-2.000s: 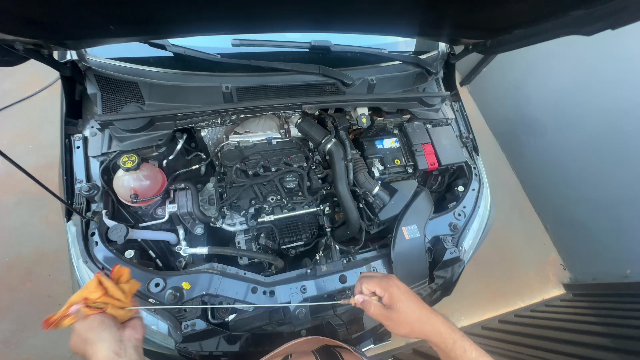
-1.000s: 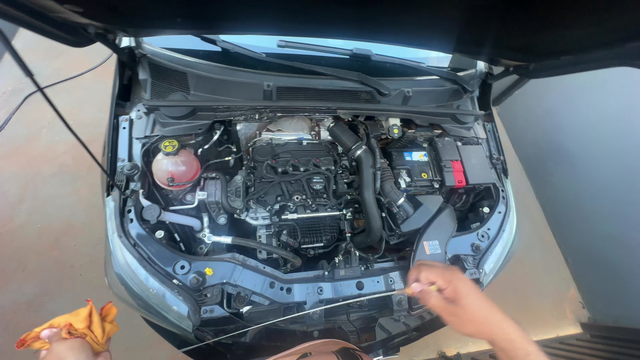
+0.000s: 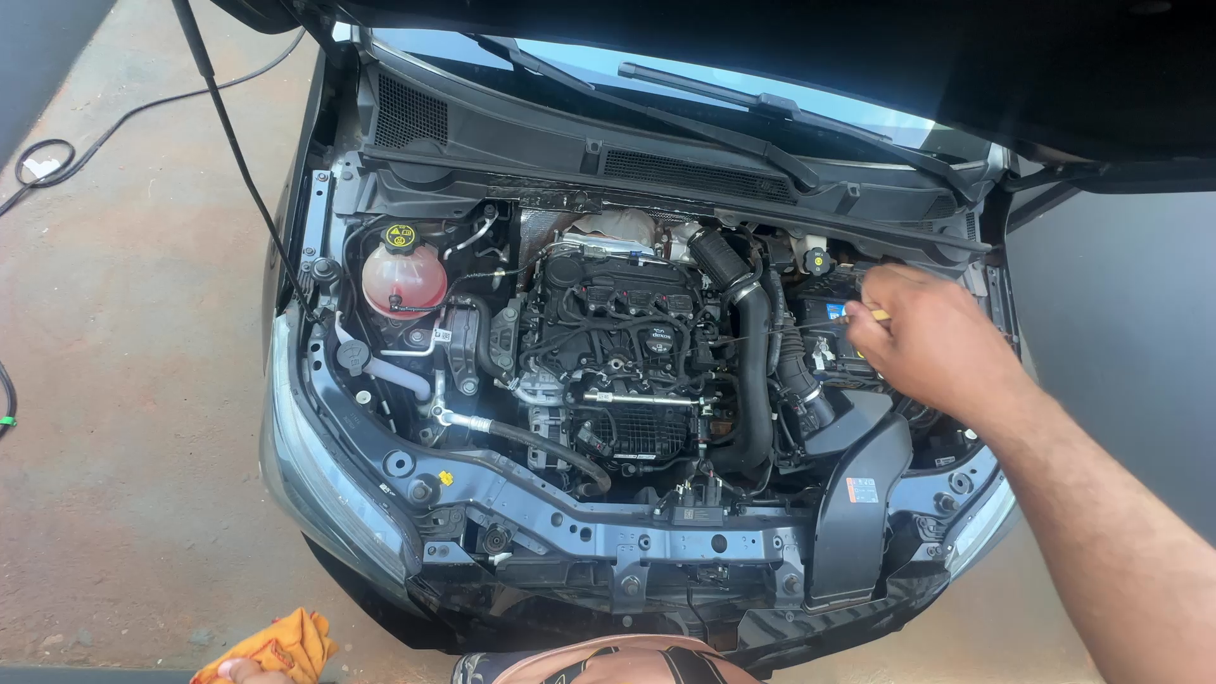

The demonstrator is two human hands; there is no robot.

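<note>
My right hand (image 3: pixel 926 337) is above the battery (image 3: pixel 825 328) on the right of the engine bay, its fingers pinching the yellow handle (image 3: pixel 880 315) of an oil dipstick. The thin dipstick blade (image 3: pixel 784 332) points left over the black air hose (image 3: pixel 753 380) toward the engine (image 3: pixel 617 332); where its tip lies is hard to tell. At the bottom left edge, my left hand (image 3: pixel 255 673) holds an orange cloth (image 3: pixel 285 646), with only its fingers showing.
A coolant reservoir (image 3: pixel 404 275) with pink fluid stands at the left, near the washer filler cap (image 3: pixel 352 356). A prop rod (image 3: pixel 242 161) rises at the left under the raised hood (image 3: pixel 855 57). The front crossmember (image 3: pixel 589 532) spans the near side. A cable (image 3: pixel 142 109) lies on the floor.
My right hand has moved with the dipstick from the front crossmember to above the battery. My left hand with the cloth, earlier close to the dipstick's other end, is now apart from it.
</note>
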